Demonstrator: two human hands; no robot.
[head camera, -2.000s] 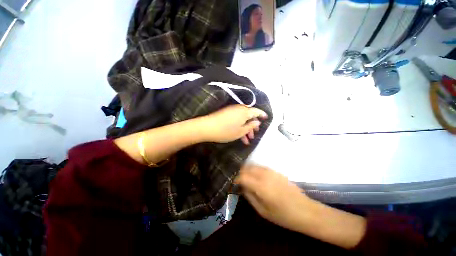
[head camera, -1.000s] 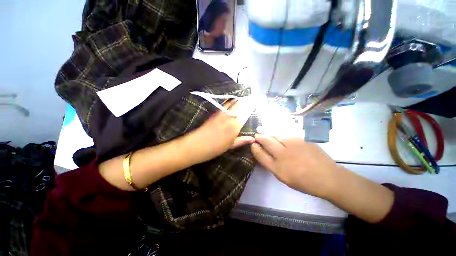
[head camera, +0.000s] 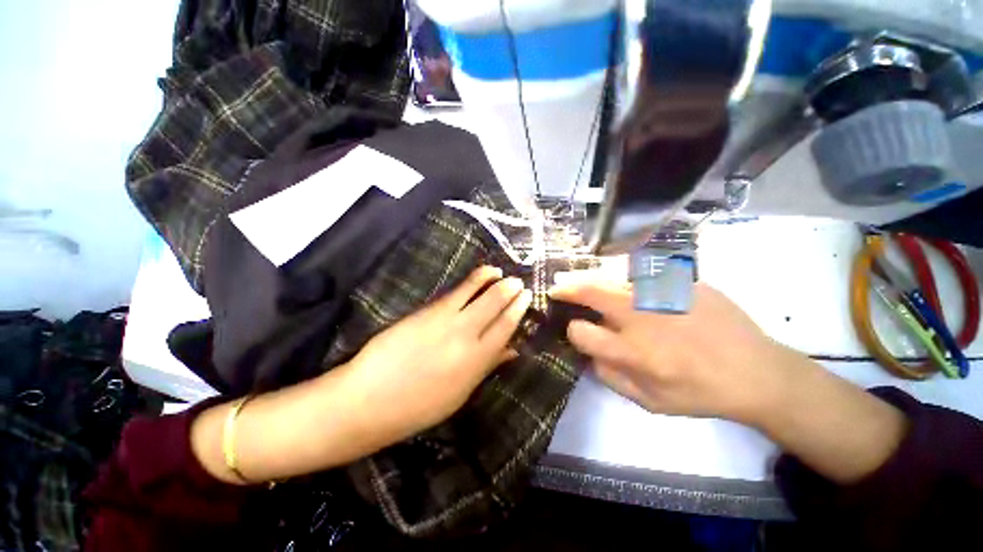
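Observation:
The dark plaid garment (head camera: 426, 259) lies on the white table, its edge under the needle area (head camera: 555, 232) of the sewing machine (head camera: 539, 97). Its dark lining (head camera: 253, 307) faces up with a white label (head camera: 323, 205) on it. A thin white loop (head camera: 490, 221) runs from the plaid toward the needle area. My left hand (head camera: 442, 345) presses on the plaid just left of the needle area, fingers together. My right hand (head camera: 668, 345) pinches the garment edge at the front right of the needle area. Its fingertips are close to those of my left hand.
Orange and red-handled scissors (head camera: 862, 313) lie at the right, with a slim green and blue item (head camera: 916, 323) on them. A phone (head camera: 433, 70) is partly hidden behind the machine head. A measuring strip (head camera: 658, 491) runs along the front edge. Dark garments (head camera: 54, 431) are heaped at lower left.
My right hand has come up from the front edge to the needle area. Both hands and the garment edge are now at the machine, which looks nearer. The white loop has moved under the head.

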